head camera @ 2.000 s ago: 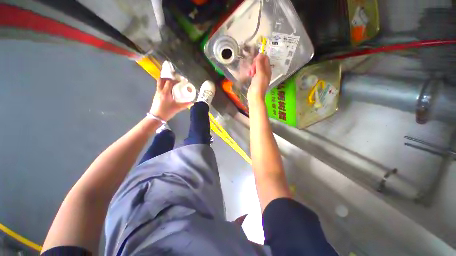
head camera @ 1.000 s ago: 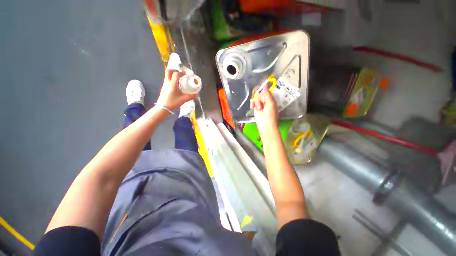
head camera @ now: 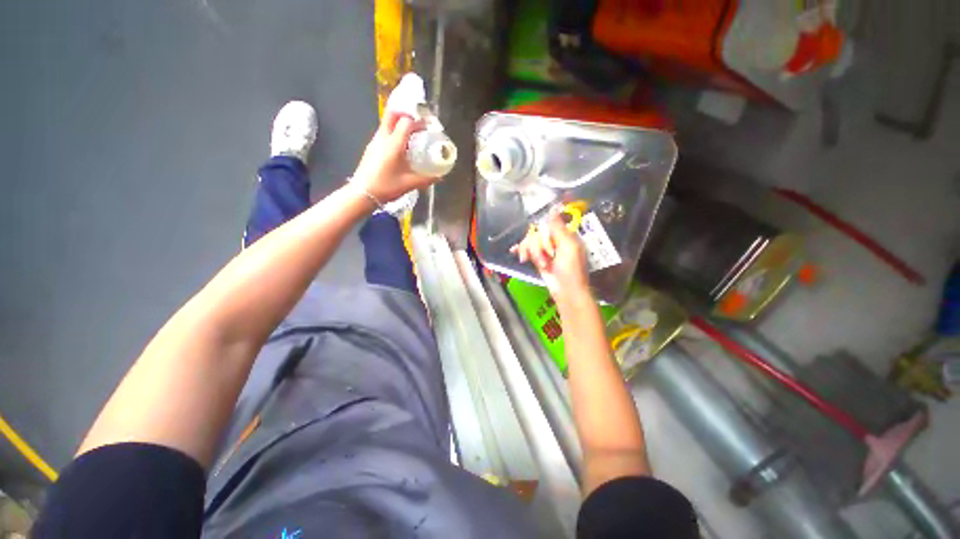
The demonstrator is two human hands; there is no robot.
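Note:
My left hand (head camera: 392, 163) holds a small translucent squeeze bottle (head camera: 432, 154) with its open neck facing up. Crumpled white paper (head camera: 406, 97) is in the same hand. The large square adhesive can (head camera: 638, 181) stands to the right with its silver top facing me. Its pale round spout (head camera: 505, 158) is uncapped, a short distance right of the bottle, not touching it. My right hand (head camera: 554, 253) is at the small yellow can handle (head camera: 574, 216); the fingers partly cover it, and the exact hold is unclear.
A green-labelled can (head camera: 644, 328) stands below the adhesive can. Another yellowish can (head camera: 767, 279) lies further right. A grey pipe (head camera: 716, 416), a red rod (head camera: 763, 361) and pale rails (head camera: 479, 358) run along the floor. Orange items (head camera: 660, 37) are at the top.
The view has shifted and turned. The adhesive can now appears more upright, and the bottle is closer to its spout. My right hand remains at the yellow handle.

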